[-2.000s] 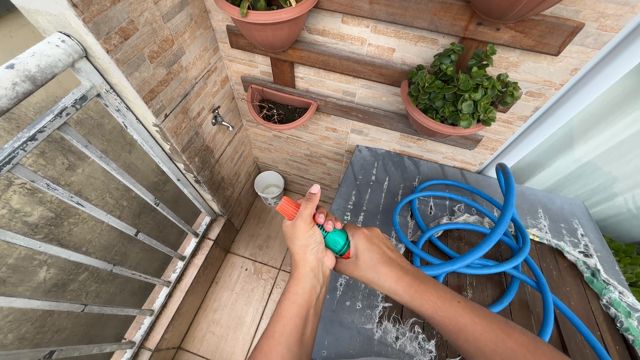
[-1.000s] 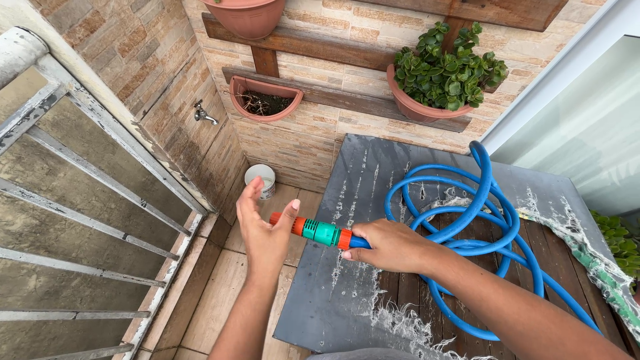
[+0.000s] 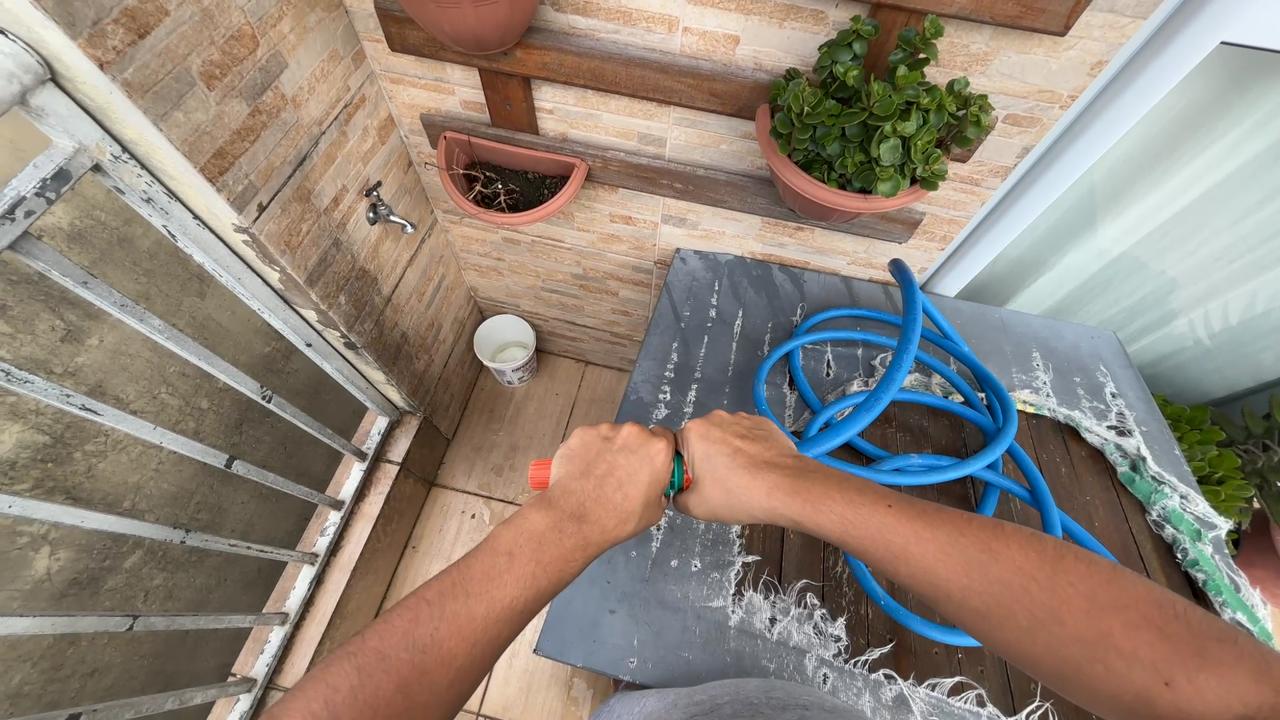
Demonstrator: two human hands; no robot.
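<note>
Both fists meet over the near left part of a grey, torn table cover (image 3: pixel 640 590). My left hand (image 3: pixel 612 475) is closed around the green and orange hose nozzle (image 3: pixel 540 474), whose ribbed orange tip sticks out on the left. Against it, my right hand (image 3: pixel 735 465) grips the orange collar at the hose end; a sliver of green and orange shows between the fists. A blue garden hose (image 3: pixel 905 375) lies in loose coils to the right of my hands, on the cover and the bare wood slats.
A metal wall tap (image 3: pixel 388 210) is at the upper left, with a white plastic tub (image 3: pixel 506 350) on the floor below. A worn metal railing (image 3: pixel 180 335) runs down the left. Terracotta planters (image 3: pixel 840 200) hang from wooden slats behind the table; a glass door (image 3: pixel 1150 210) stands right.
My left hand, spread beside the nozzle one second ago, has closed around its body. The right hand has stayed at the hose end, and the two fists now touch or nearly touch.
</note>
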